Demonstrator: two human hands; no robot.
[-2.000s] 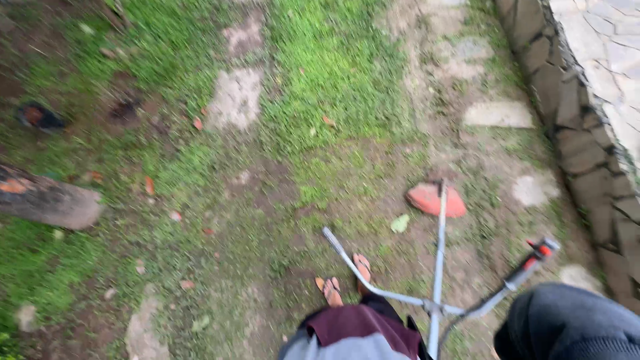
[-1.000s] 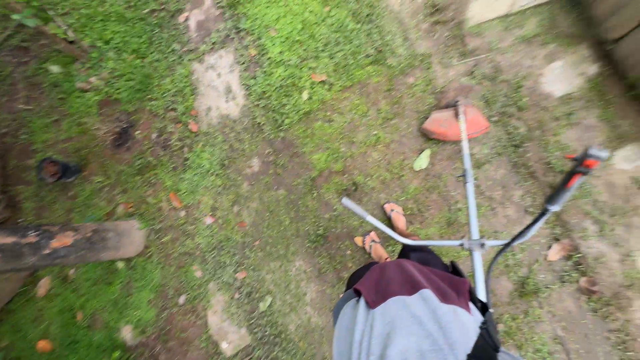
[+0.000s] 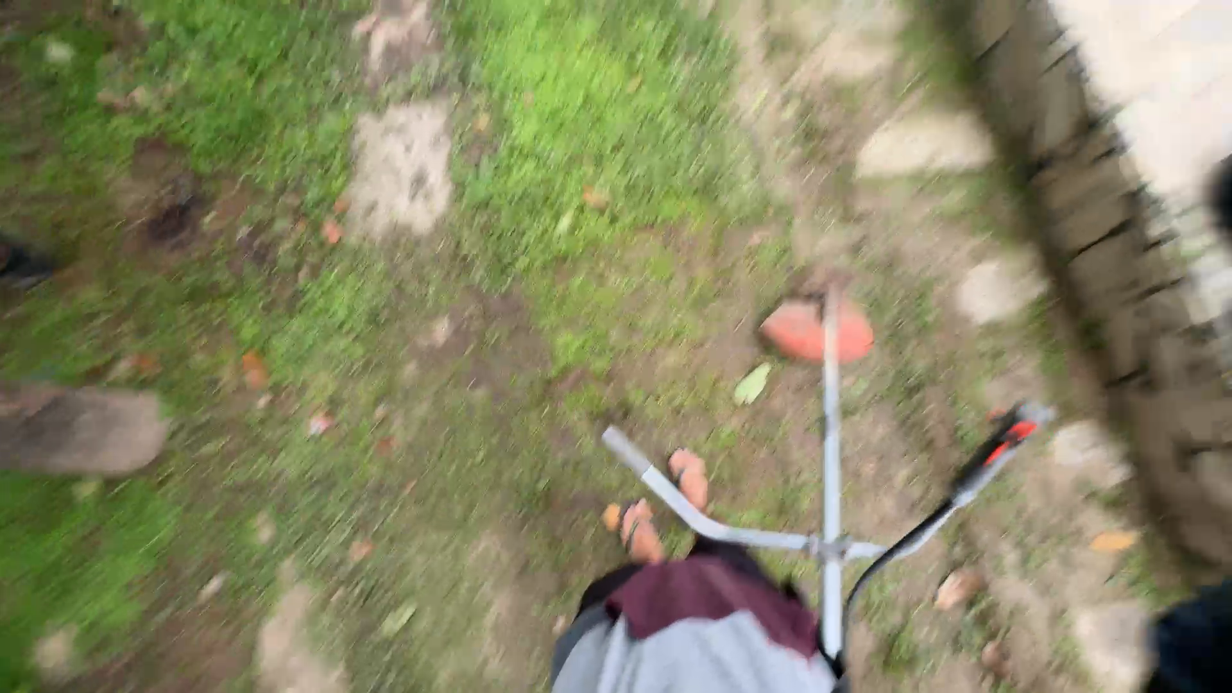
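Note:
Neither my left hand nor my right hand shows in the head view. A brush cutter [image 3: 832, 433] hangs at my right side, its metal shaft pointing forward and a red guard [image 3: 818, 330] at its far end near the ground. Its bent handlebar [image 3: 765, 539] crosses in front of my body; the left end is bare metal. On the right end sits a black control grip [image 3: 1006, 448] with red parts, a black cable running back from it. No hand is on either handle end. The picture is blurred.
My sandalled feet [image 3: 640, 529] stand on patchy grass and soil. A cut log [image 3: 87, 428] lies at the left. Flat stones [image 3: 399, 168] are set in the ground. A low stone wall [image 3: 1097, 221] edges pale paving at the right. Dark fabric [image 3: 1193, 640] shows at the lower right.
The view has shifted, and the stone wall shows more fully again than a second ago. Dark fabric, out of view one second ago, is back at the lower right.

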